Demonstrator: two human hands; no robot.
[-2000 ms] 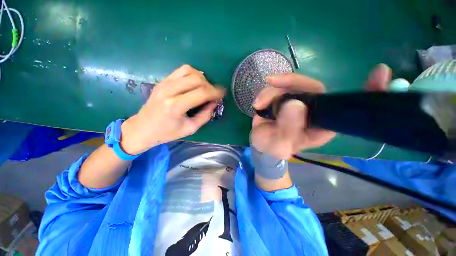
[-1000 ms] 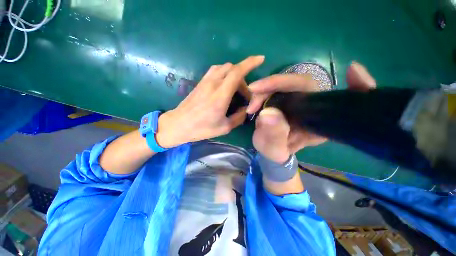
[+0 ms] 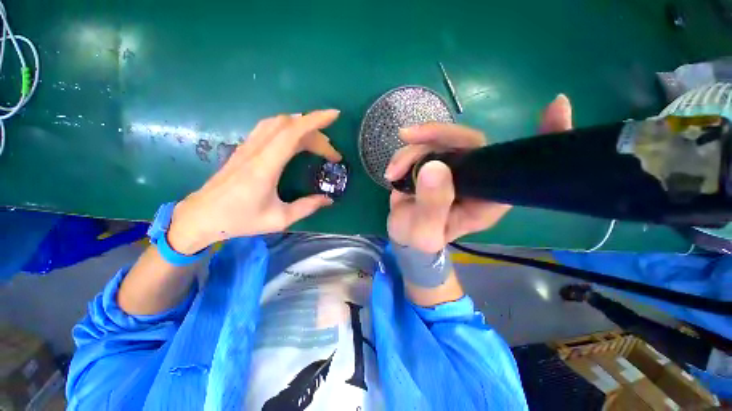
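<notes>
A small round black electronic unit (image 3: 331,177) with a shiny, pale-spotted face lies on the green mat between the thumb and fingers of my left hand (image 3: 261,172). My left fingertips are at its edge; whether they press on it is hard to tell. My right hand (image 3: 437,181) holds a thick black electric screwdriver (image 3: 546,170) near its narrow front end, which points left. Its bit is hidden by my fingers. A round silver-grey dish of tiny screws (image 3: 393,120) lies behind my right fingers, partly covered by them.
A thin silver sliver (image 3: 450,87) lies beside the dish. A white cable with a green tie (image 3: 26,80) is at the far left. A pale green fan grille (image 3: 702,100) stands at the right. The black cord (image 3: 562,279) trails right. Cardboard boxes (image 3: 634,373) stand below.
The view has shifted. My hands, close together a second ago, are now apart, with the screwdriver right of the unit. My left fingers have opened around the unit, which now shows clearly.
</notes>
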